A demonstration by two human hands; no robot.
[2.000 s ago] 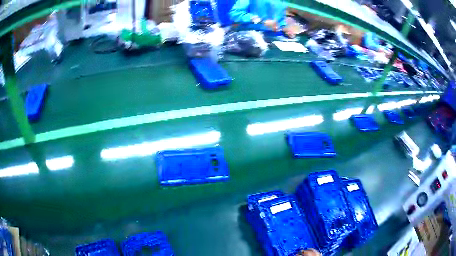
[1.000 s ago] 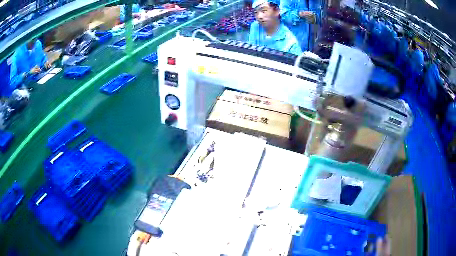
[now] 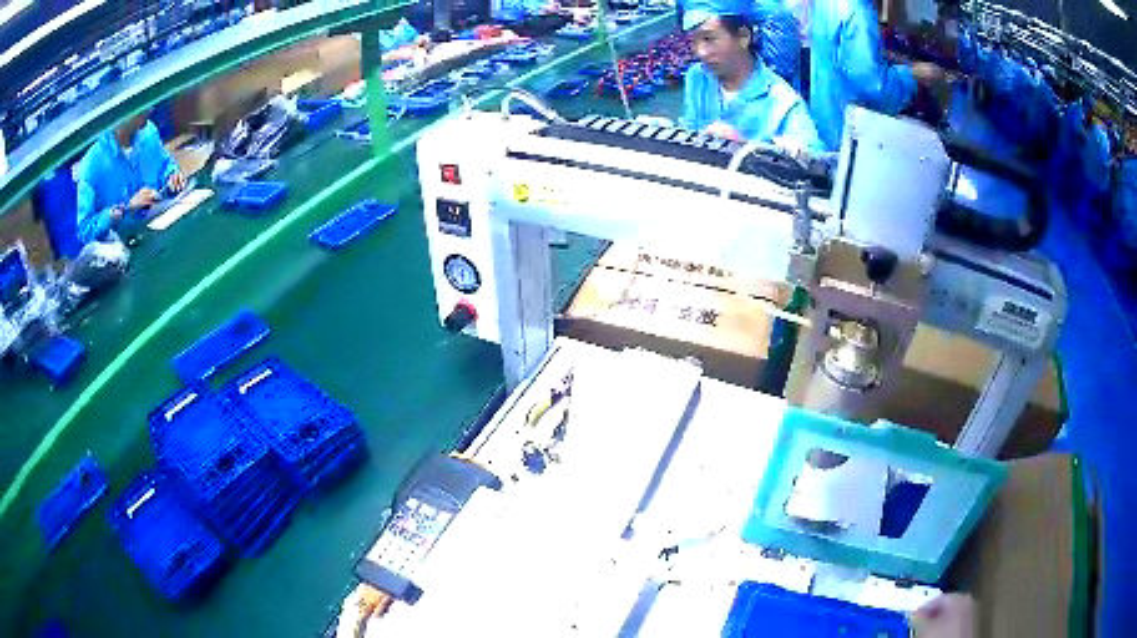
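A blue plastic housing (image 3: 817, 616) lies at the bottom edge of the head view, cut off by it, just below the teal-framed fixture (image 3: 776, 484). My right hand (image 3: 948, 617) is small, blurred and mostly cut off; its fingers are at the housing's right end and appear to grip it. My left hand is not in view. The white gantry machine (image 3: 648, 197) stands over the white work plate, with its metal head (image 3: 853, 355) behind the fixture.
Stacked blue housings (image 3: 206, 436) sit on the green bench at left. A control pendant (image 3: 422, 526) lies at the plate's left edge. Cartons (image 3: 673, 305) stand behind and right of the machine. A person in blue (image 3: 748, 94) is beyond it; another person (image 3: 125, 181) is at far left.
The view has swung right from the bench to the machine. Since the last earlier frame, the housing and my right hand have shifted down, away from the fixture.
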